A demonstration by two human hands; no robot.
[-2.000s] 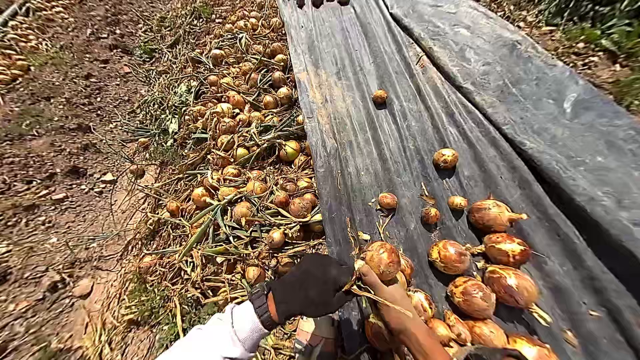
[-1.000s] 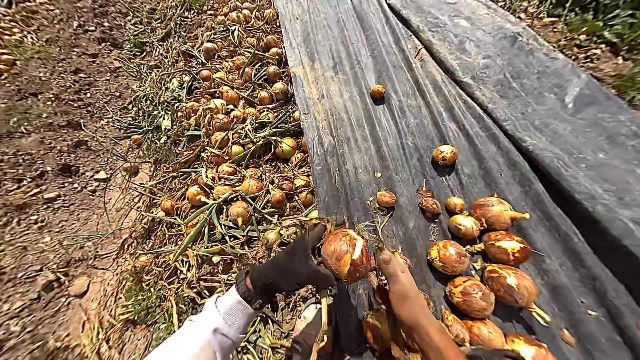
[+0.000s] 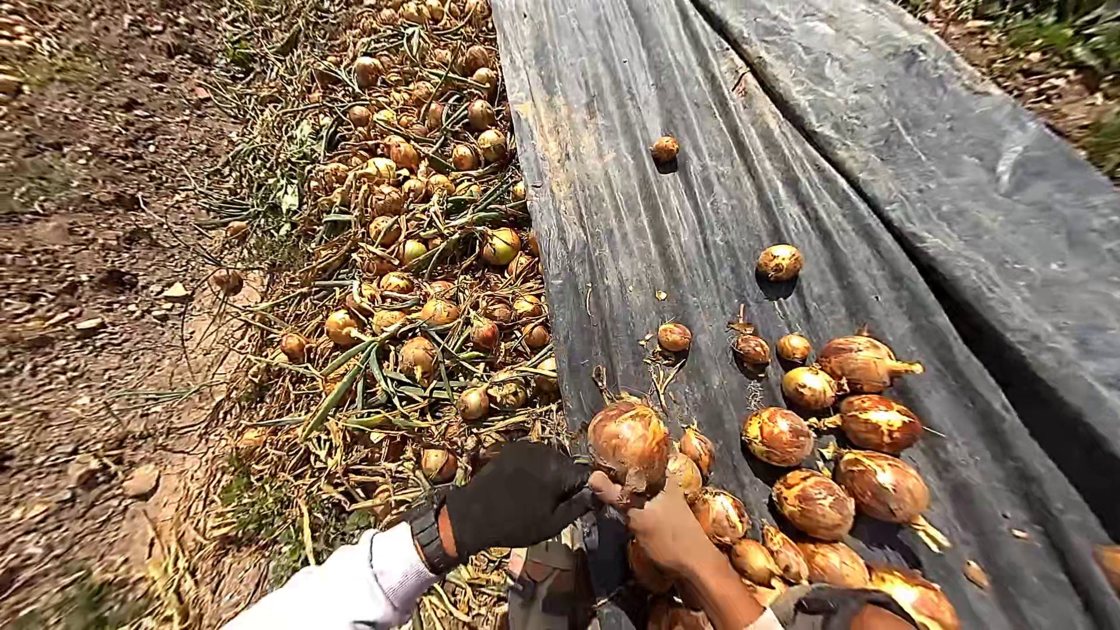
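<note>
My left hand (image 3: 518, 497), in a black glove with a watch or band at the wrist, is half curled beside the large brown onion (image 3: 630, 442); whether it grips anything is unclear. Bare, my right hand (image 3: 661, 521) is at the onion's lower end, fingers bent, and appears to hold it. Dark plastic sheeting (image 3: 612, 262) lies beneath. Several trimmed onions (image 3: 814, 503) rest on it right of my hands, and more lie partly hidden under my right forearm. A small onion (image 3: 674, 338) lies just beyond the held one.
Left of the sheeting runs a long row of onions (image 3: 418, 357) with dry and green tops. Bare soil with stones (image 3: 140, 480) borders it. Lone onions (image 3: 780, 262) lie farther up the sheeting, and a second sheet strip (image 3: 945, 157) runs along the right. Green plants (image 3: 1059, 35) grow at the top right.
Another onion now lies among the small ones on the sheeting, which the oldest frame does not show. My left hand was against the onion one second ago and is now lower beside it.
</note>
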